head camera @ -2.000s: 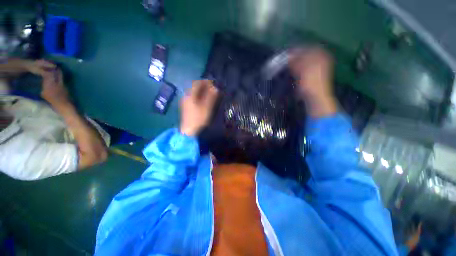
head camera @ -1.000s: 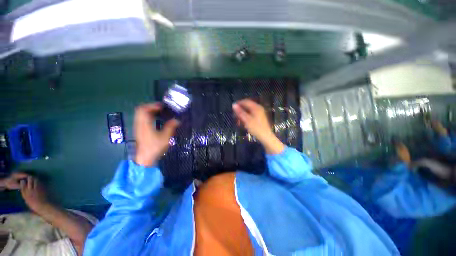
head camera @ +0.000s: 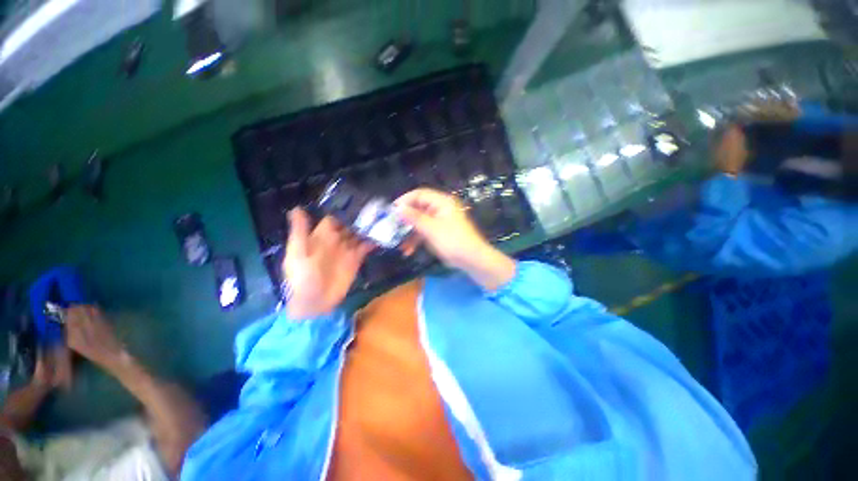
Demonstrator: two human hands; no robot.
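A phone body [head camera: 381, 225] with a bright silvery-blue lower part and a dark upper end is held over the black tray. My left hand [head camera: 322, 258] holds it from the left, with the fingers partly behind it. My right hand [head camera: 440, 225] touches its silvery end with bent fingers. Whether the right fingers also pinch a small part cannot be told. The black blister tray [head camera: 348, 131] with rectangular pockets lies under both hands, turned slightly. Details of the phone body are blurred.
Two phone bodies [head camera: 227, 281] lie left of the tray. A clear tray [head camera: 588, 131] adjoins it on the right. A blue bin [head camera: 58, 287] and a neighbour's hands [head camera: 89, 333] are far left. Another worker's blue sleeve [head camera: 743, 225] is at right, above a blue crate [head camera: 771, 329].
My hands have come together at the phone body, the right one moving in from the tray. The view has turned and shifted. A second loose phone body now shows clearly at left.
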